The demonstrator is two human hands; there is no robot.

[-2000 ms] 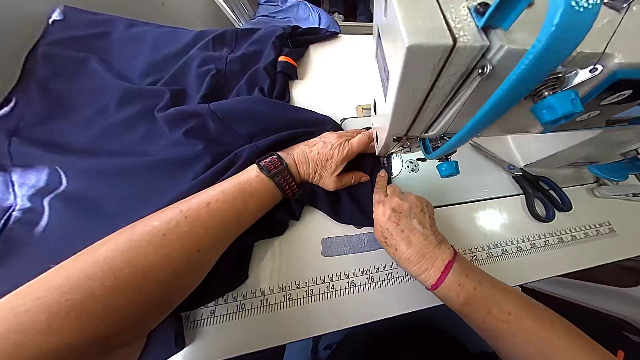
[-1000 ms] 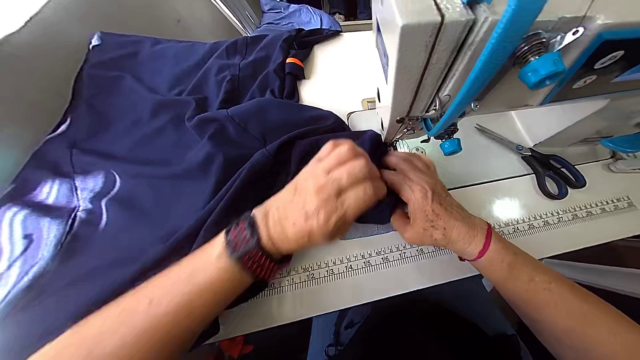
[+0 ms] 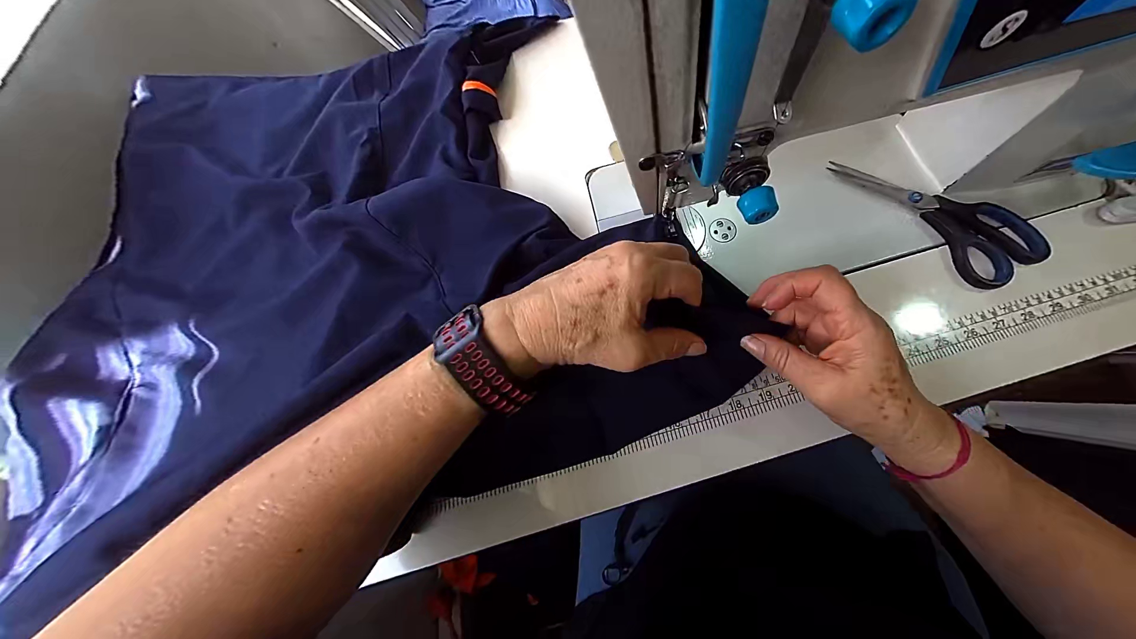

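A navy blue garment [image 3: 293,240] spreads over the left of the sewing table, its right edge under the presser foot [image 3: 670,213] of a white and blue sewing machine [image 3: 621,80]. My left hand [image 3: 612,306], with a watch at the wrist, grips a fold of the fabric just below the foot. To its right, my right hand [image 3: 830,346] pinches a corner of the fabric between thumb and fingers, over the table's front strip. The needle's tip cannot be made out.
Dark-handled scissors [image 3: 976,231] lie on the machine bed at the right, blades pointing left. A measuring scale [image 3: 1003,328] runs along the table's front edge [image 3: 568,497], partly under the garment. Light blue cloth [image 3: 497,11] lies behind the garment.
My right hand has moved away from the presser foot, drawing the fabric's corner out to the right. The grey fabric strip seen on the table earlier is now hidden. The view has shifted closer.
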